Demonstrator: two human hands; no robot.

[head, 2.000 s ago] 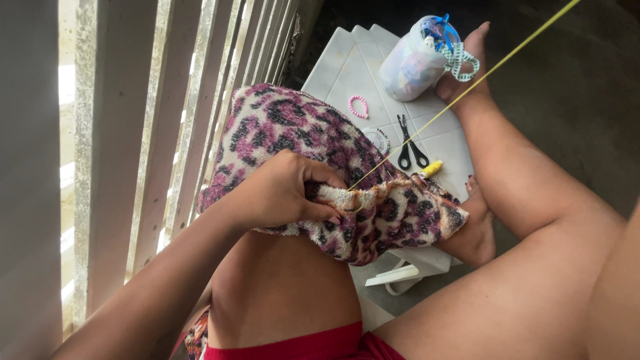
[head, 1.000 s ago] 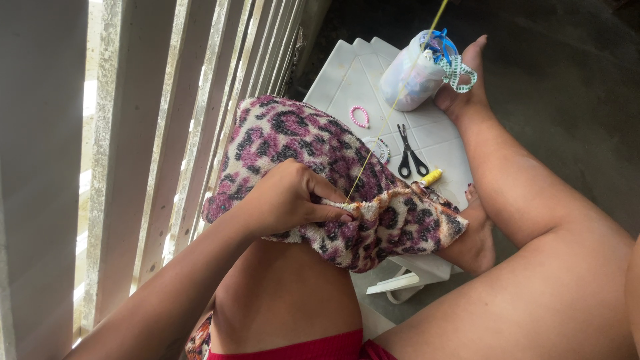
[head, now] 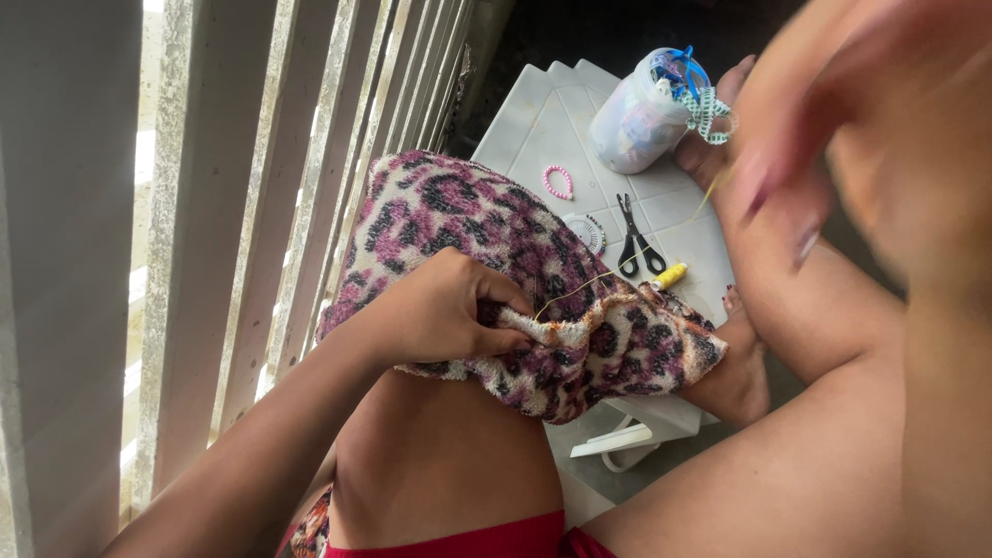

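A purple, black and cream leopard-print plush cloth [head: 457, 217] lies over my raised thigh and the near part of a white plastic table. My left hand [head: 457, 310] pinches its folded edge between thumb and fingers. From the fold by those fingertips, a yellow thread [head: 589, 283] runs slackly up and right, over the scissors, toward my right hand. My right hand [head: 798, 147] is large, near the camera and blurred at the upper right. The thread's end fades near its fingers; whether they pinch a needle or the thread cannot be made out.
On the white plastic table [head: 511, 132] are black-handled scissors [head: 637, 240], a yellow thread spool [head: 669, 277], a pin wheel [head: 587, 232], a pink bead bracelet [head: 557, 183] and a plastic jar [head: 632, 124] with ribbons spilling out. Slatted boards [head: 232, 194] stand along the left.
My right hand has come into view at the upper right. The thread, taut two seconds ago, now hangs slack. My left hand still pinches the cloth edge.
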